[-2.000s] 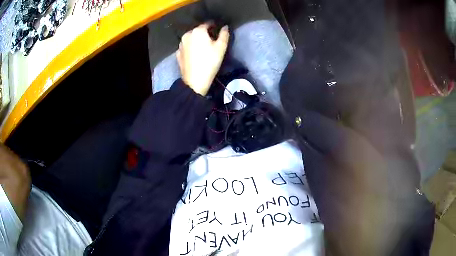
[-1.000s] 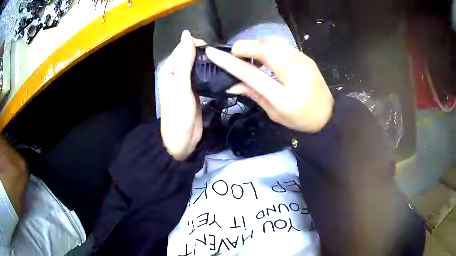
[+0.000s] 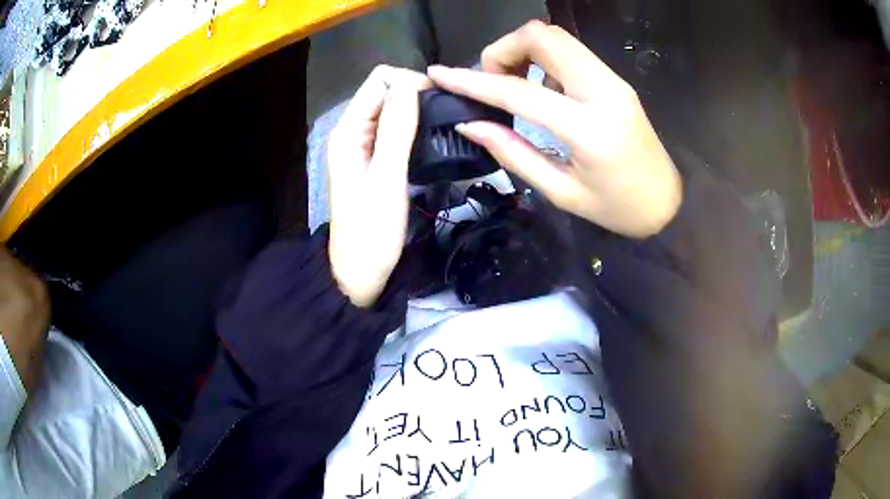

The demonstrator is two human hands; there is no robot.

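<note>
A black slotted housing part is held above the lap, its row of parallel slots facing up. My left hand grips its left side, with the fingertips at its upper left edge. My right hand holds it from the right, with a finger across its top edge and the thumb near the slots. The far side of the part is hidden. Below it on the lap lies a glossy black rounded housing, with thin red wires and a white curved piece beside it.
A white table with a yellow-orange edge curves across the upper left, with black-and-white components on it. Another person's arm is at the left edge. A red stool and cardboard are at the right.
My right hand has come in from out of the picture, and both hands now hold the slotted part. Since one second ago, hands and part have shifted slightly right and up.
</note>
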